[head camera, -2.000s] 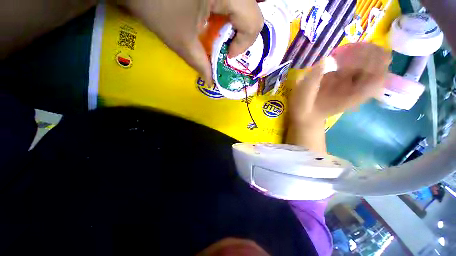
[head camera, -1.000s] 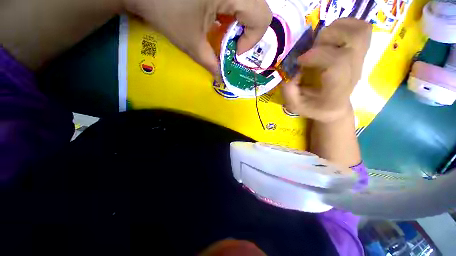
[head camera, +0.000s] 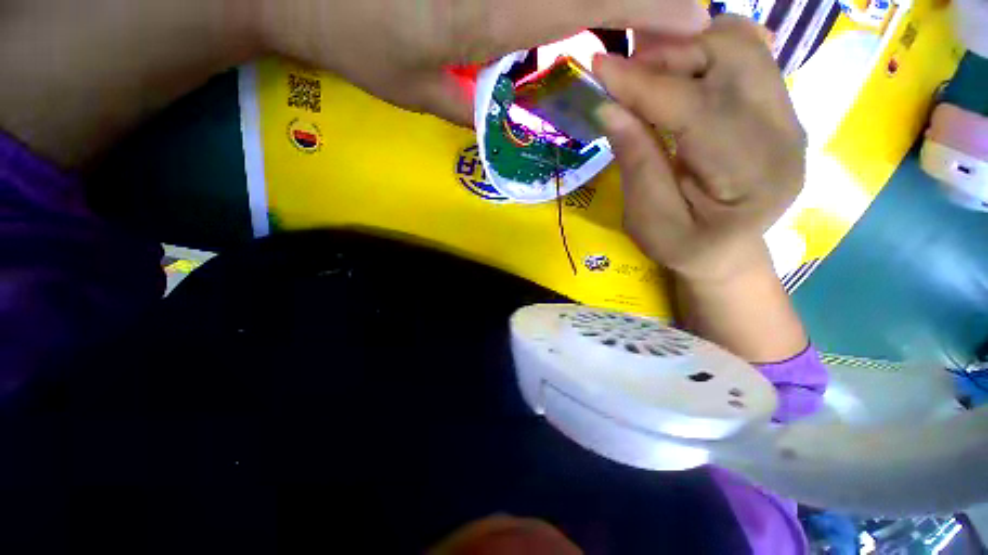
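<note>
The open ear cup (head camera: 598, 163), a white shell with a green circuit board (head camera: 511, 157), lies over the yellow sheet. My left hand (head camera: 423, 54) holds it from the upper left, its fingers across the cup's top edge. My right hand (head camera: 710, 152) pinches a flat grey battery (head camera: 569, 103) with an orange end, tilted over the cup's opening. The fingers hide part of the inside. A thin dark wire (head camera: 563, 228) hangs from the cup onto the sheet.
The closed white ear cup (head camera: 639, 374) with radial slots and its blurred headband (head camera: 888, 444) are nearest me, over my right forearm. The yellow sheet (head camera: 368, 173) covers the green bench. A pinkish headset part (head camera: 959, 157) is at the right edge.
My right hand came in from the right, took hold of the battery and brought it over the cup. My left fingers moved from inside the cup to across its top.
</note>
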